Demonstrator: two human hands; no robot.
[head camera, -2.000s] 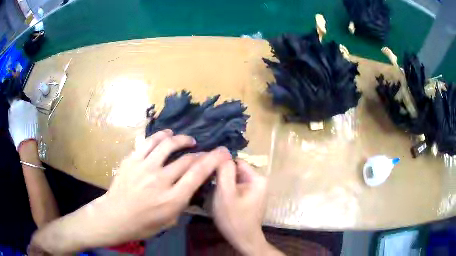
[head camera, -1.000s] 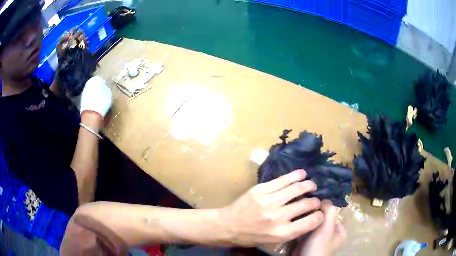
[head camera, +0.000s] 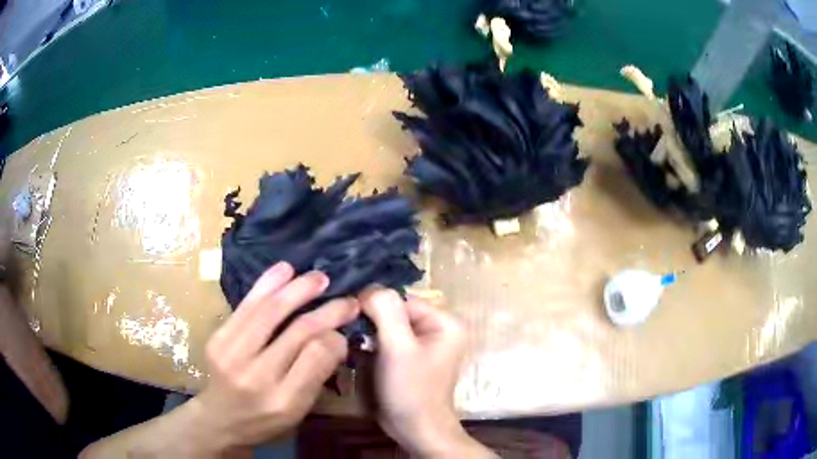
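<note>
A black ruffled piece (head camera: 313, 229) with jagged edges lies on the brown bench in front of me. A beige end piece (head camera: 210, 264) sticks out at its left edge, and a thin beige limb (head camera: 425, 293) shows at its right. My left hand (head camera: 279, 345) rests over the lower left of the black piece, fingers bent and pressing on it. My right hand (head camera: 412, 359) pinches its lower edge beside my left fingertips. What lies between the fingertips is mostly hidden.
Another black ruffled piece (head camera: 497, 143) lies behind, and more black pieces with beige limbs (head camera: 766, 184) lie at the right. A white glue bottle (head camera: 632, 297) and small dark brown bar (head camera: 707, 245) are at right. The green conveyor (head camera: 269, 40) runs behind. Another person's arm (head camera: 31, 359) is at far left.
The view swung left to the neighbouring worker and back. The black piece's beige end piece now shows at its left, where it did not two seconds ago. Both hands stay on the piece.
</note>
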